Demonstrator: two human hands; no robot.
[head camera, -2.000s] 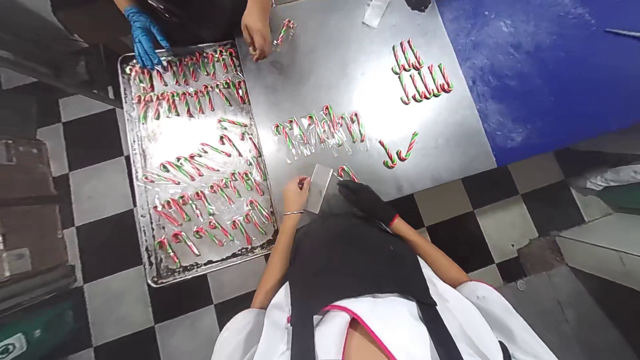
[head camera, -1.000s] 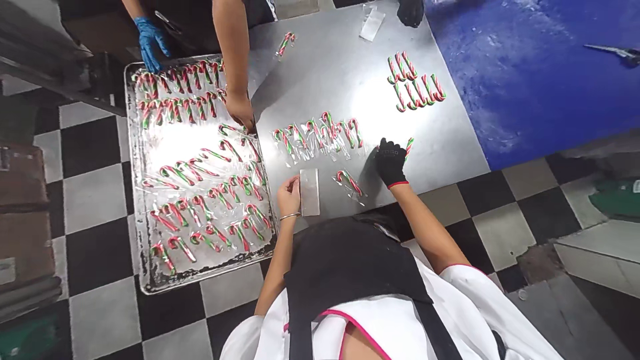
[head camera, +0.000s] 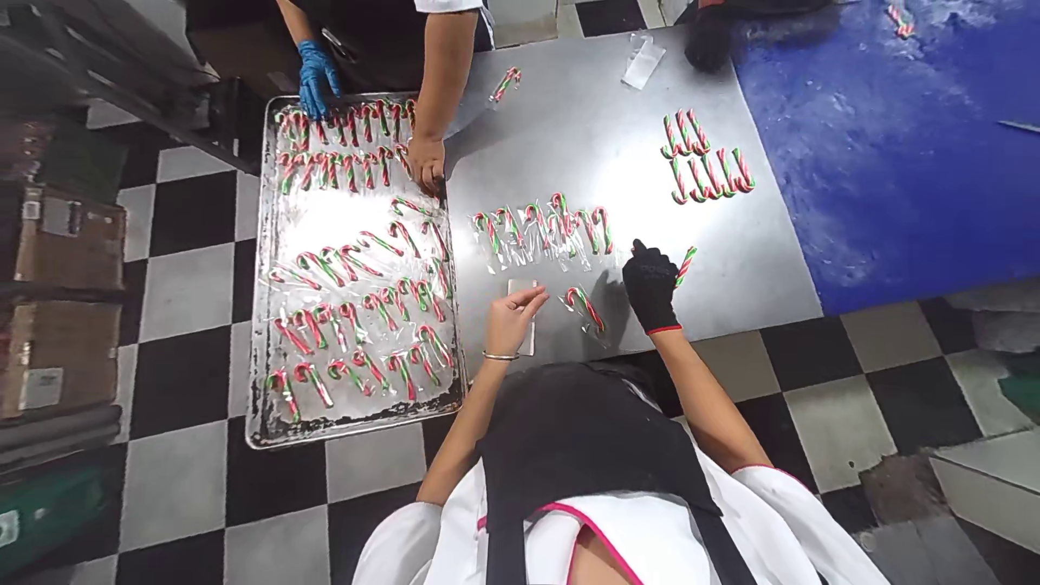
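My left hand (head camera: 513, 321), bare with a bracelet at the wrist, is over a stack of clear plastic sleeves (head camera: 526, 340) at the metal table's near edge; its thumb and fingertips are close together, and whether they pinch a sleeve is too small to tell. My right hand (head camera: 652, 284), in a black glove, is above the table beside an unwrapped candy cane (head camera: 686, 266); its palm side is hidden. Between my hands lies a wrapped candy cane (head camera: 587, 312). Behind it is a row of wrapped candy canes (head camera: 544, 227). Unwrapped candy canes (head camera: 707, 175) lie in two rows farther right.
A metal tray (head camera: 253, 325) of wrapped candy canes stands at the left. Across the table, a co-worker's blue-gloved hand (head camera: 317, 79) and bare hand (head camera: 426, 162) are at the tray. Another person's dark-gloved hand (head camera: 708, 45) is at the far edge, near a blue surface (head camera: 902, 162).
My left hand has shifted off the sleeve stack's side to over it. My right hand has moved right, away from the sleeves. The co-worker's bare hand has gone from the table to the tray.
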